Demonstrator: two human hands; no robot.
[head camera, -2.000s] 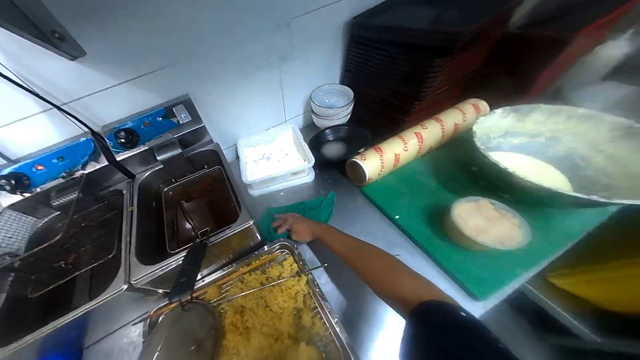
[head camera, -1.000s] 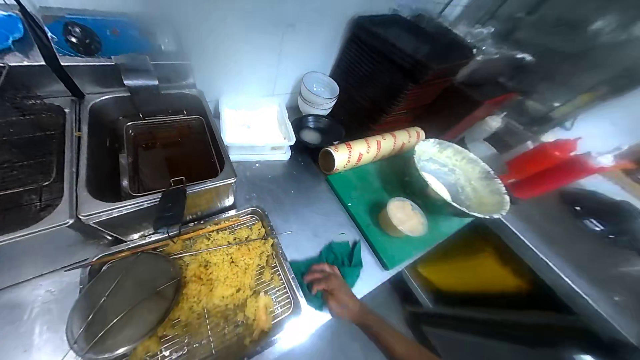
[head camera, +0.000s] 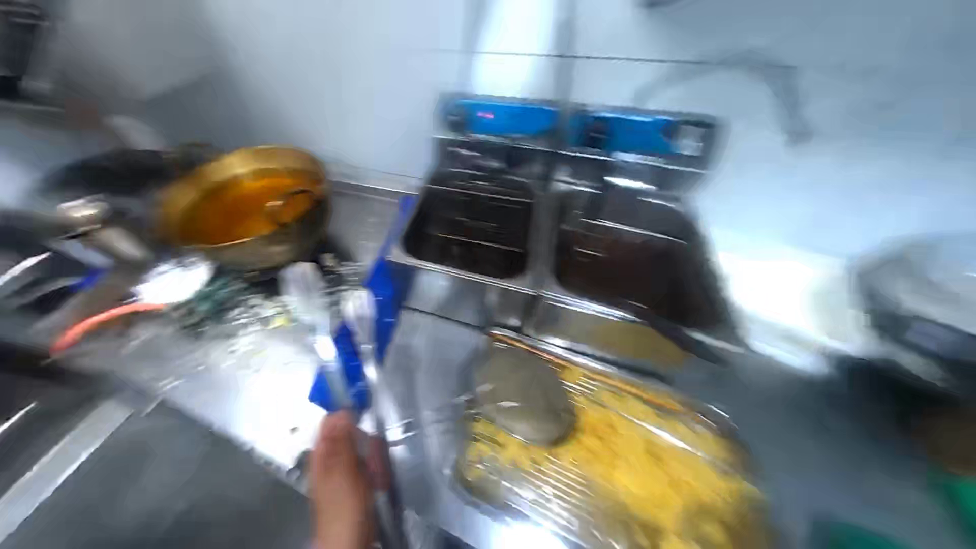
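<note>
At the lower left of centre, my left hand (head camera: 343, 476) is closed around a pair of metal tongs (head camera: 371, 358), whose arms point up and away over the counter. Motion blur hides the finger detail. Just beyond the hand lies a blue cloth or piece of plastic (head camera: 347, 374). To the right, a wire rack tray holds yellow fried bits (head camera: 633, 457), with a round mesh strainer (head camera: 522, 393) resting on its left part. A green cloth (head camera: 858, 536) shows at the bottom right edge. My right hand is out of view.
Two fryer wells (head camera: 473, 229) with blue control panels stand against the wall behind the tray. A round metal pan with orange contents (head camera: 252, 210) is at the back left, near scattered scraps (head camera: 252, 316) and a curved orange handle (head camera: 107, 324). Part of a green board (head camera: 962, 496) shows at right.
The view has swung far to the left. A hand was on the green cloth before; now that cloth is at the frame's edge with no hand seen on it. A hand holding tongs has appeared.
</note>
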